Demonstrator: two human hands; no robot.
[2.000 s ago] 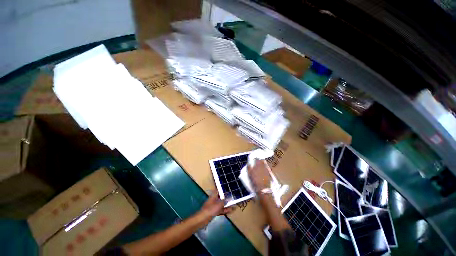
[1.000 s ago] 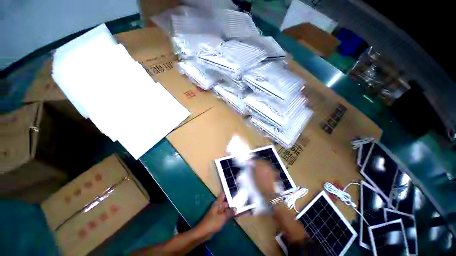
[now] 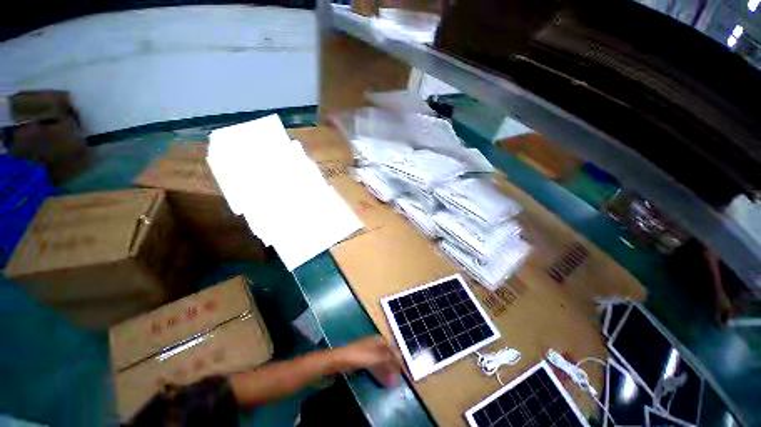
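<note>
A solar panel [image 3: 440,324] with a pale frame lies flat on the brown cardboard, with its white cable [image 3: 499,360] coiled at its lower right corner. My left hand [image 3: 375,359] is blurred beside the panel's lower left edge, over the green bench edge; whether its fingers touch the frame is unclear. My right hand is not in view. A second panel [image 3: 530,402] is cut off by the bottom edge, with a white cable [image 3: 572,372] beside it.
White sheets [image 3: 279,188] lie at the left bench edge. Wrapped packs [image 3: 455,196] are heaped behind the panel. More panels [image 3: 642,344] lie at right. A grey shelf [image 3: 534,100] crosses above. Cartons [image 3: 192,334] stand at left. Another person's arm [image 3: 716,271] shows at far right.
My right hand and the white cloth have left the view, leaving the panel's face uncovered. My left hand stays near the panel's left edge. The view has swung, showing more floor and shelf.
</note>
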